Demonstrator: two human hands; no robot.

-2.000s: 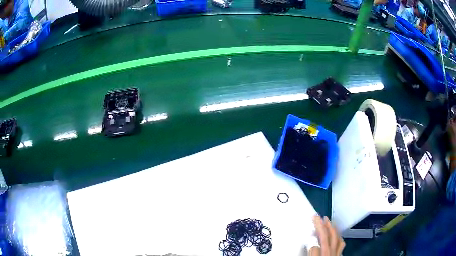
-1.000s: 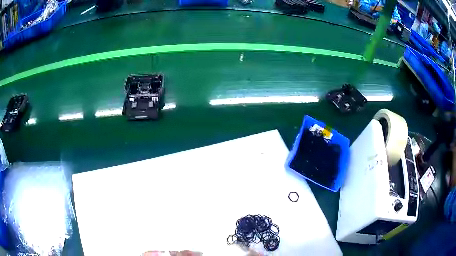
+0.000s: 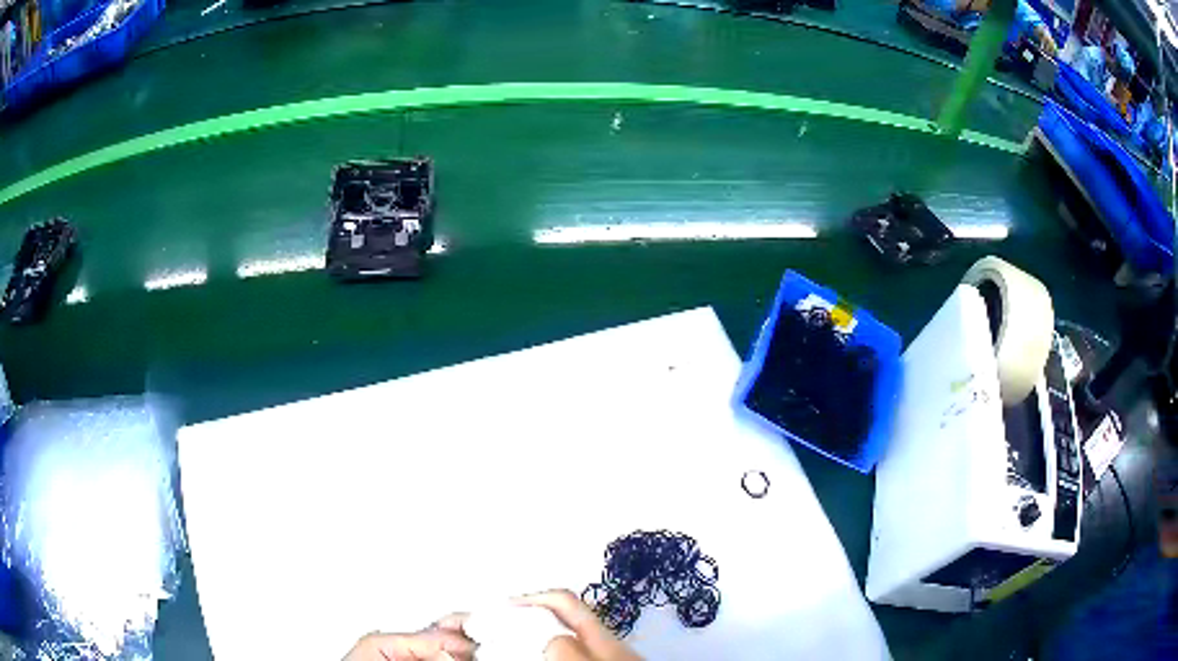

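My left hand and my right hand are at the bottom edge, cut off by it. Their fingers close on a crumpled white cloth or tissue between them. Its lower part is out of the picture. A tangled pile of thin black sealing rings lies on the white sheet, just right of my right hand. One single ring lies apart, further right. A blue bin full of black rings stands at the sheet's right corner.
A white tape dispenser with a cream tape roll stands at the right. Shiny clear plastic bags lie at the left. Black housings sit on the green belt, others at far left and right.
My right hand has come from the sheet's right edge to the bottom centre. Both hands have risen further into view with the white piece. The view has shifted.
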